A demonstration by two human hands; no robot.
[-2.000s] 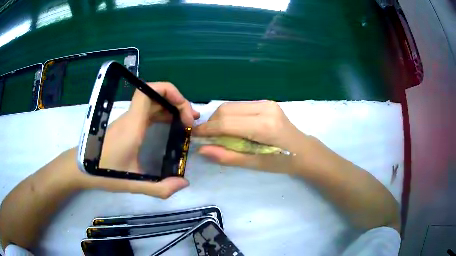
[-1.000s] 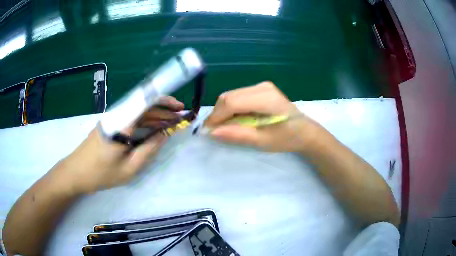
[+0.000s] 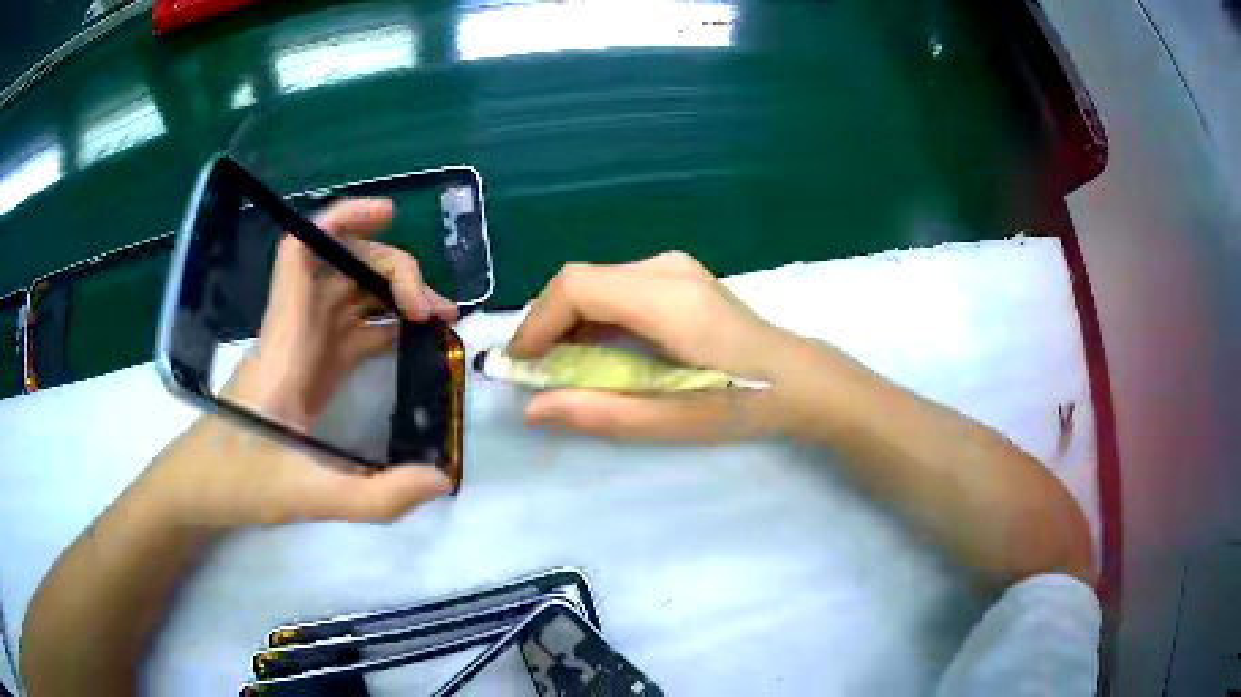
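My left hand [image 3: 306,368] holds a phone middle frame [image 3: 425,395] by its end, tilted above the white cloth. The frame has a silver-white rim, a black inside and a large window. An orange-gold edge strip [image 3: 456,395] on its wide black end faces right. My right hand [image 3: 667,334] holds a hand tool wrapped in yellow tape [image 3: 613,369], its pale front end with a dark tip pointing left at the strip. A small gap shows between tip and frame.
A frame stack [image 3: 422,629] lies at the near edge of the white cloth [image 3: 817,545], one frame slantwise. Other frames [image 3: 466,232] lie on the green belt [image 3: 762,150] behind my left hand. Part of a red object [image 3: 197,11] shows at the far left. A grey housing stands right.
The held frame has turned from steeply tilted, rim outward, to its window facing me. The tool's front end has moved left and slightly down. One more belt frame shows behind my left hand.
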